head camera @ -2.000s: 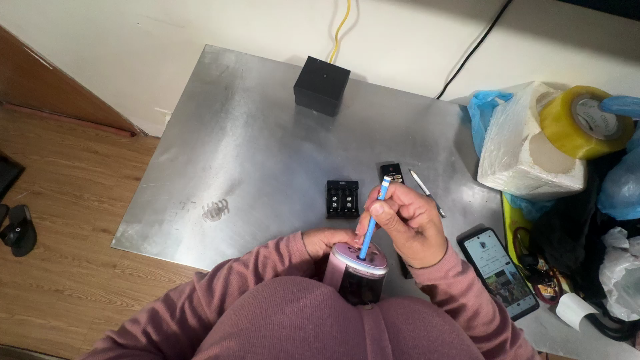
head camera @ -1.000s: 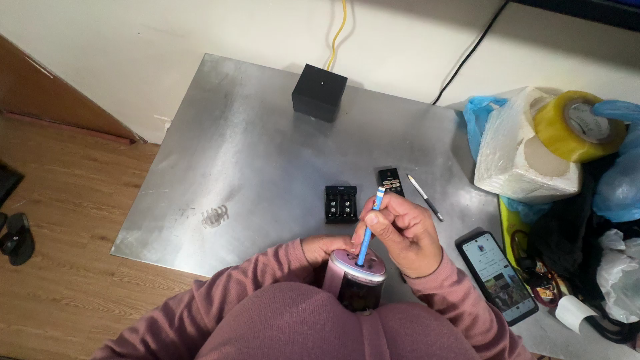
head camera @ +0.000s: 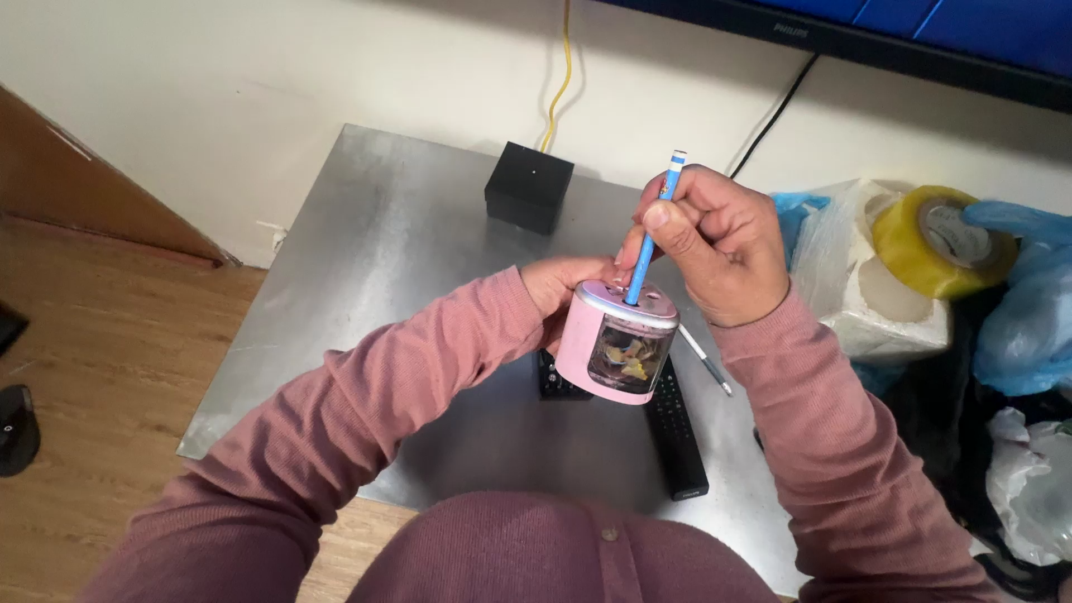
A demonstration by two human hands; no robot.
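Note:
A pink pencil sharpener (head camera: 576,356) with a dark clear window, shavings visible inside, is held above the metal table by my left hand (head camera: 569,289), whose fingers are partly hidden behind it. My right hand (head camera: 720,243) grips a blue pencil (head camera: 645,260) between thumb and fingers. The pencil stands nearly upright, its lower end in a hole in the sharpener's top. Below the sharpener lie a black remote control (head camera: 680,444) and a black battery charger (head camera: 561,385), both partly covered from view. A white and grey pen or pencil (head camera: 706,360) lies to their right.
On the metal table (head camera: 335,285), a black box (head camera: 528,188) stands near the wall, by a yellow cable (head camera: 560,92). At right are a plastic-wrapped roll (head camera: 896,293), yellow tape (head camera: 930,243) and blue plastic bags (head camera: 1026,310). A Philips screen (head camera: 837,33) is above.
Both hands have raised the sharpener and pencil away from my body, toward the wall. The pencil is still in the sharpener's top. The remote now shows more fully.

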